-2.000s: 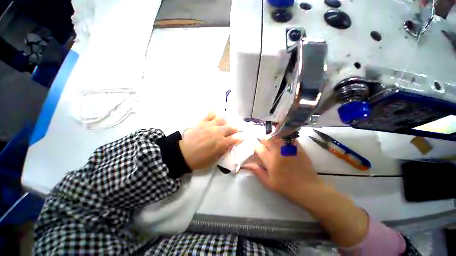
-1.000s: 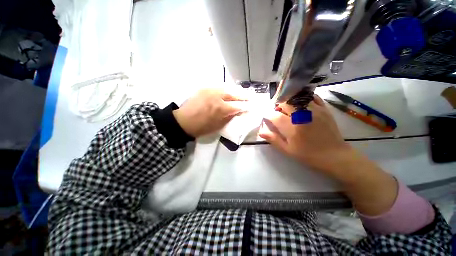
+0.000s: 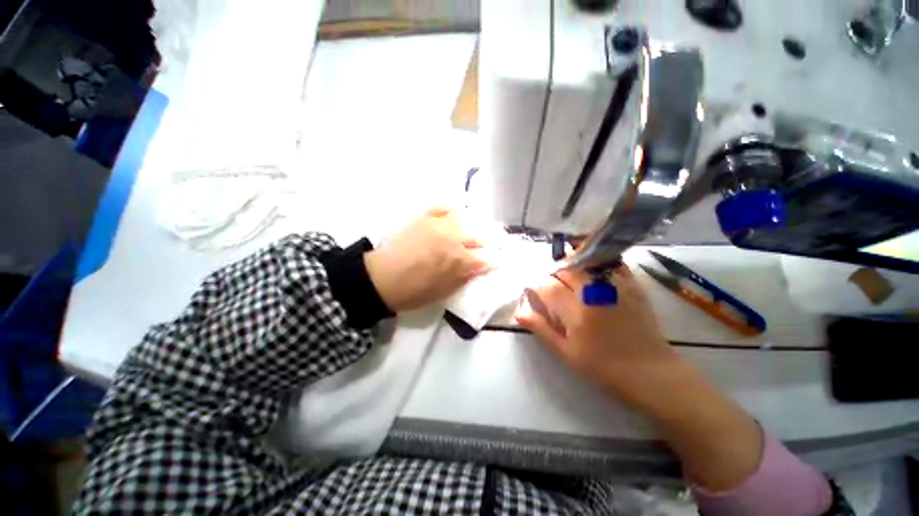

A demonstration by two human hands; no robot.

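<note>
A white fabric piece [image 3: 486,300] lies under the sewing machine head [image 3: 564,121], partly lost in the lamp glare. My left hand [image 3: 423,264] presses on its left side, fingertips at the glare. My right hand [image 3: 595,317] holds its right edge, with the fingertips close to the presser foot area and partly behind a blue knob [image 3: 600,293]. The needle and presser foot are hard to make out. More white cloth [image 3: 348,408] hangs below my left forearm over the table's near edge.
A stack of white pieces [image 3: 237,111] with curved loops lies upper left. Snips [image 3: 705,294] with blue and orange handles lie right of the needle. A black rectangular object [image 3: 872,358] is far right. A ruler strip [image 3: 524,445] runs along the front. Blue tape [image 3: 123,186] marks the left edge.
The view swung closer to the needle and back again. Both hands stay on the fabric by the machine, with only small finger shifts visible.
</note>
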